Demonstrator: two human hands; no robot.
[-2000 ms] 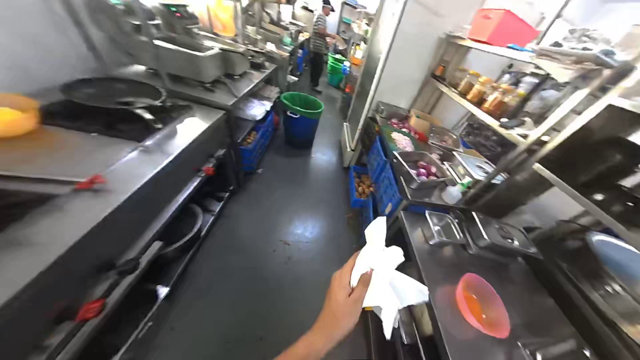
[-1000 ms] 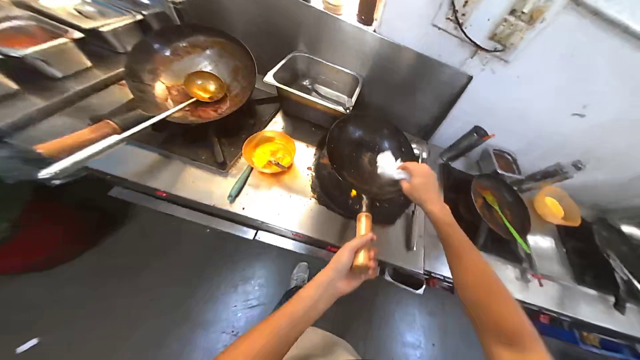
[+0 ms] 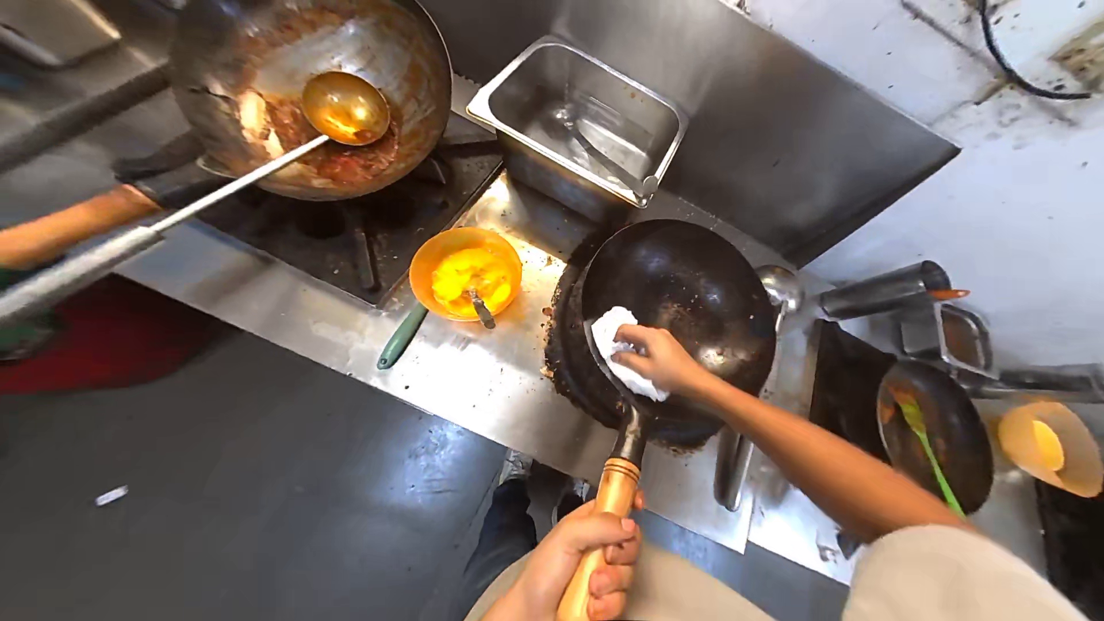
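A dark wok point(image 3: 690, 276) with a wooden handle point(image 3: 617, 492) rests over a blackened burner area in the middle of the counter. My left hand point(image 3: 595, 552) is closed around that handle. My right hand point(image 3: 655, 354) presses a crumpled white cloth or paper point(image 3: 612, 332) against the wok's left inner wall. Left of the wok stands an orange bowl point(image 3: 423, 267) of yellow food with a spoon in it, and a green handle point(image 3: 403, 336) sticks out beside it. A metal ladle point(image 3: 779, 289) lies along the wok's right side.
At the upper left, a co-worker's hand point(image 3: 172, 177) is by a large wok point(image 3: 405, 52) of reddish food, with a long-handled ladle point(image 3: 250, 177) in it. A deep steel pan point(image 3: 552, 155) holds a utensil. A frying pan point(image 3: 966, 431) and a bowl point(image 3: 1078, 466) stand at the right.
The view swung from the kitchen aisle to the stove. My right hand and the white cloth or paper have moved from the wok's right side to its left side. My left hand stays on the handle.
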